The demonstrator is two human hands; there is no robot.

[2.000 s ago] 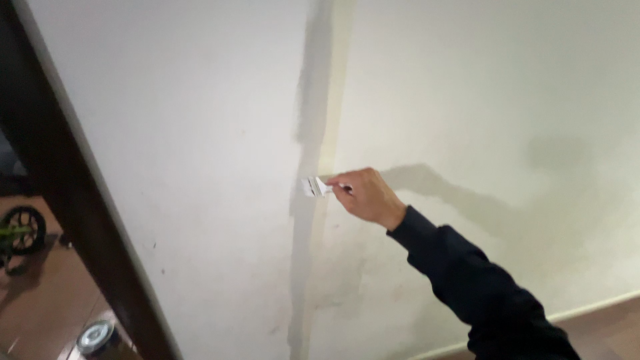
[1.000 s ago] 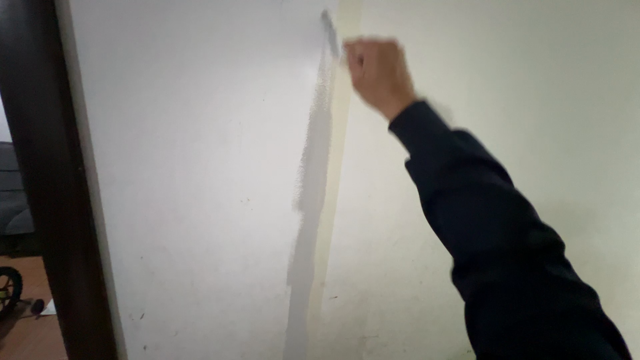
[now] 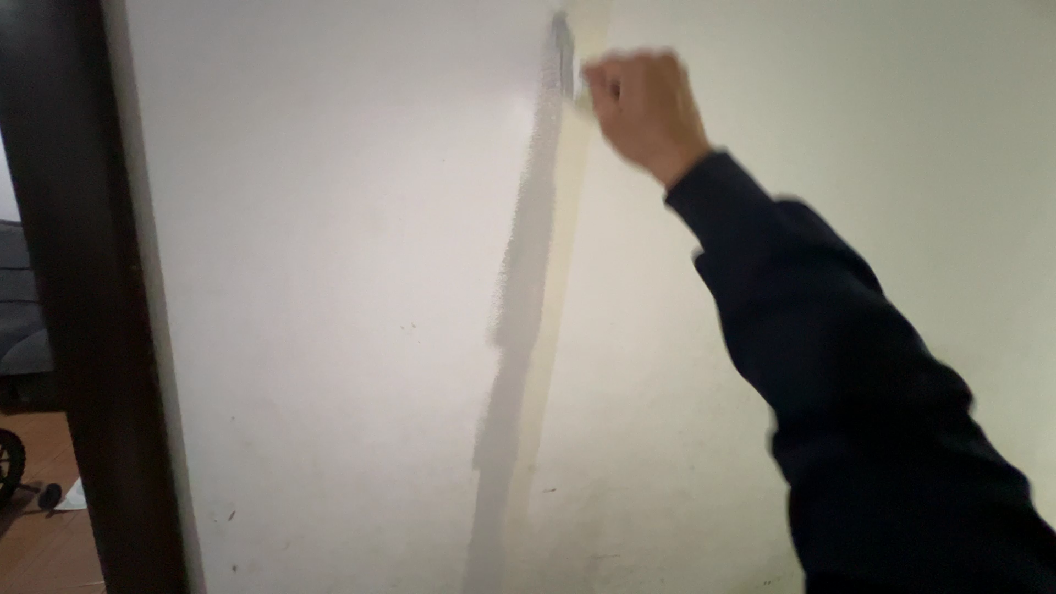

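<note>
My right hand [image 3: 648,111], in a dark sleeve, is raised at the upper middle of the view and closed around a small paintbrush [image 3: 581,87], blurred and mostly hidden by the fingers. The brush is at the wall, beside the upper end of a grey paint stripe [image 3: 528,235]. That stripe runs down the white wall [image 3: 330,247] and has a rough left edge. Along its right side lies a pale yellow strip of masking tape [image 3: 561,264]. My left hand is out of view.
A dark door frame [image 3: 91,289] stands at the left. Past it are a grey sofa [image 3: 21,330], part of a small wheel [image 3: 8,466] and a tiled floor [image 3: 49,553]. Small marks dot the wall.
From two seconds ago, my right hand has moved up the wall with the brush. Grey paint now shows at the stripe's upper end, darker than below. The view has shifted upward.
</note>
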